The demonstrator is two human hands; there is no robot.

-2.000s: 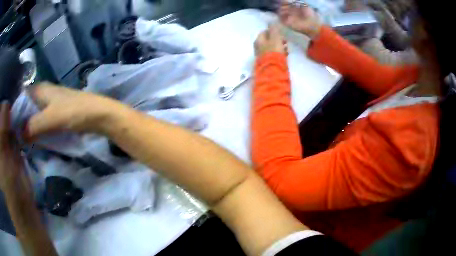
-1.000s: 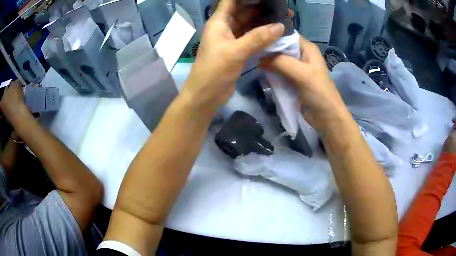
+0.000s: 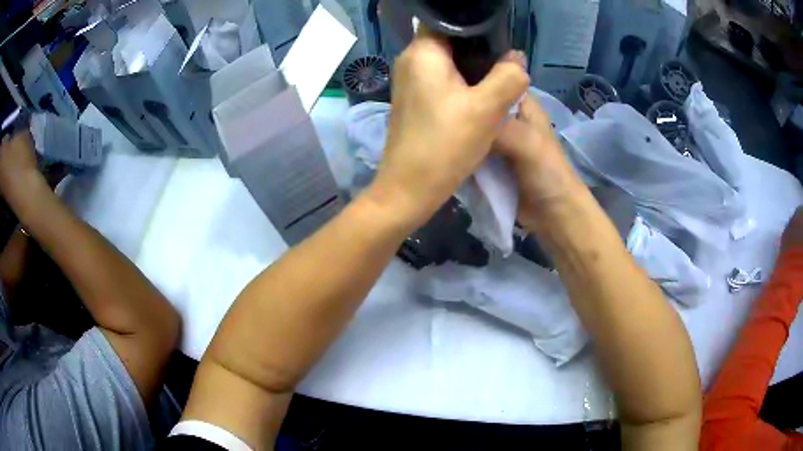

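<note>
A dark glossy hair dryer (image 3: 471, 44) is held upright at the top centre, its barrel cut off by the upper edge. My left hand (image 3: 440, 114) is closed around its handle just below the barrel. My right hand (image 3: 528, 141) is just below and to the right, closed around the whitish sleeve (image 3: 497, 198), which hangs down from the grip. The lower handle is hidden by my hands and the sleeve. Another dark dryer (image 3: 445, 238) lies on the table below, its handle in a whitish sleeve (image 3: 519, 304).
An open retail box (image 3: 286, 158) stands left of my hands. More boxes (image 3: 154, 97) stand along the back. Sleeved dryers (image 3: 651, 154) lie at right beside a small white cable (image 3: 744, 279). One neighbour's arm (image 3: 84, 247) is at left, another's orange sleeve (image 3: 757, 352) at right.
My left hand has moved down and right onto the handle, and my right hand sits slightly lower. The held dryer's dark barrel shows more upright above my hands.
</note>
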